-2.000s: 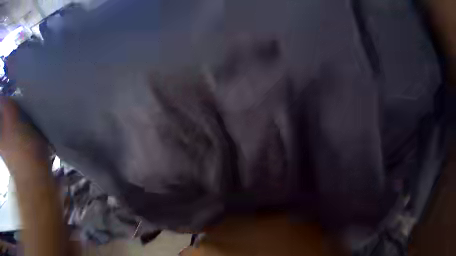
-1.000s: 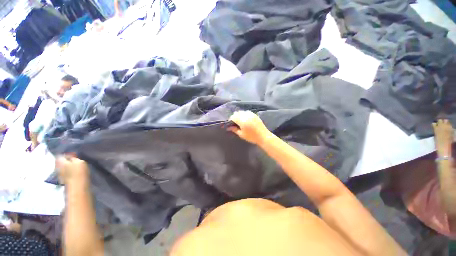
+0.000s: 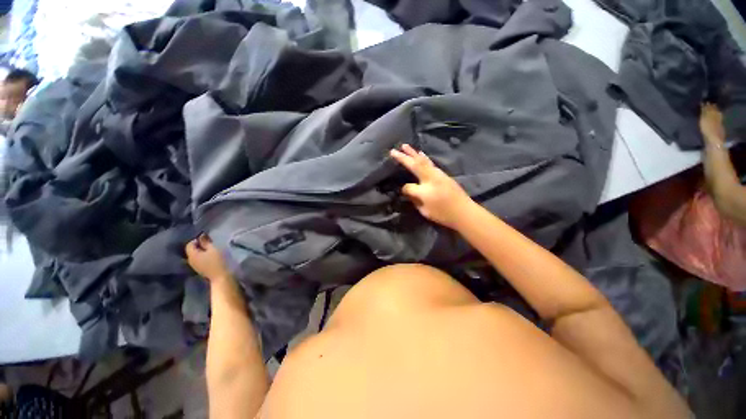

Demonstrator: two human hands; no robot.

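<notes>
A dark grey jacket [image 3: 327, 164] lies spread and folded in front of me, with small dark buttons [image 3: 511, 131] on its right part. A small dark rectangular label [image 3: 284, 242] shows on its near left part. My left hand [image 3: 208, 255] is at the near left edge, its fingertips closed on the cloth. My right hand [image 3: 435, 193] rests on the middle of the jacket, its fingers extended and apart, thumb lower on the cloth; no firm grip shows.
A crumpled heap of grey jackets [image 3: 123, 155] is at the left. More grey garments [image 3: 667, 74] lie at the far right on the white table [image 3: 642, 155]. Another person's hand [image 3: 712, 123] touches them, with pink-orange clothing [image 3: 695, 233] below. Another person's head [image 3: 15, 92] shows at the left edge.
The jacket was lifted close across the view, then held along an edge by both hands. Now it lies lower, with label and buttons showing. My right hand's fingers have spread; my left hand shows farther right.
</notes>
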